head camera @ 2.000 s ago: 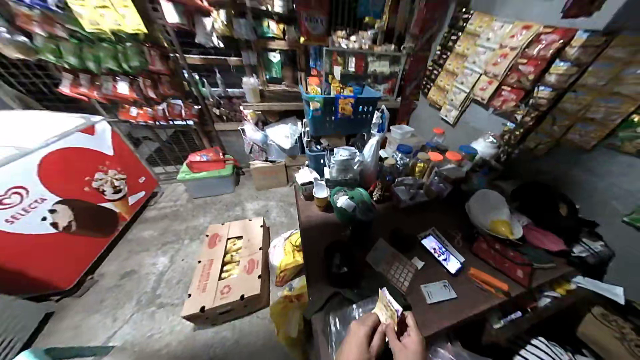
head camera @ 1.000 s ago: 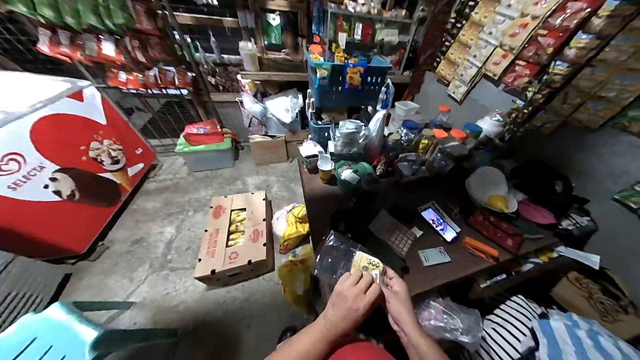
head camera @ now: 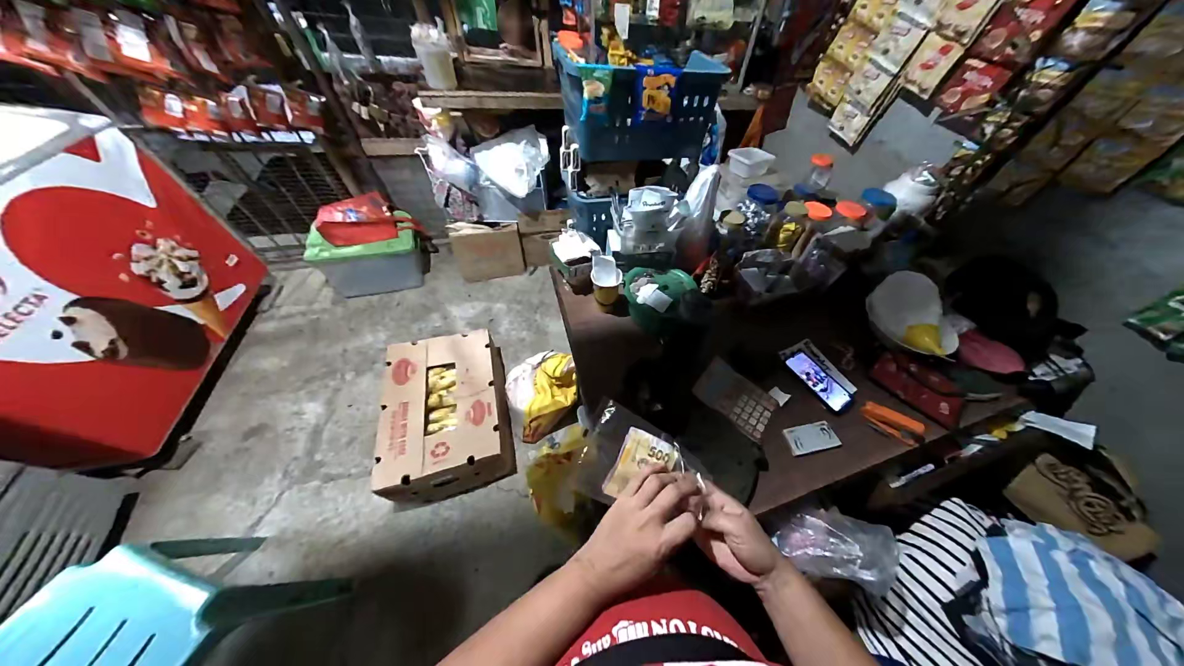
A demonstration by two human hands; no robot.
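Low in the centre, my left hand (head camera: 647,518) is closed on a clear plastic bag (head camera: 601,435) near the desk's front left edge. Yellowish banknotes (head camera: 640,460), the top one marked 500, show through or against the bag just beyond my fingers. My right hand (head camera: 735,536) pinches the right side of the same bag, close beside the left. Both fingertips partly overlap, so their exact hold is hard to see. Beyond the hands a calculator (head camera: 736,398) lies on the brown desk (head camera: 795,481), with a lit phone (head camera: 820,380) and a small pale card-like pack (head camera: 812,438) to its right.
A banana carton (head camera: 481,379) and a yellow bag (head camera: 546,393) stand on the floor left of the desk. A teal plastic chair (head camera: 120,601) is at lower left, a red freezer (head camera: 111,305) behind it. Jars (head camera: 819,217) line the desk's back; orange scissors (head camera: 893,421) lie at right.
The banknotes, earlier held up in both hands, are now at the clear bag, partly under my left fingers. Both hands have drawn close together around the bag.
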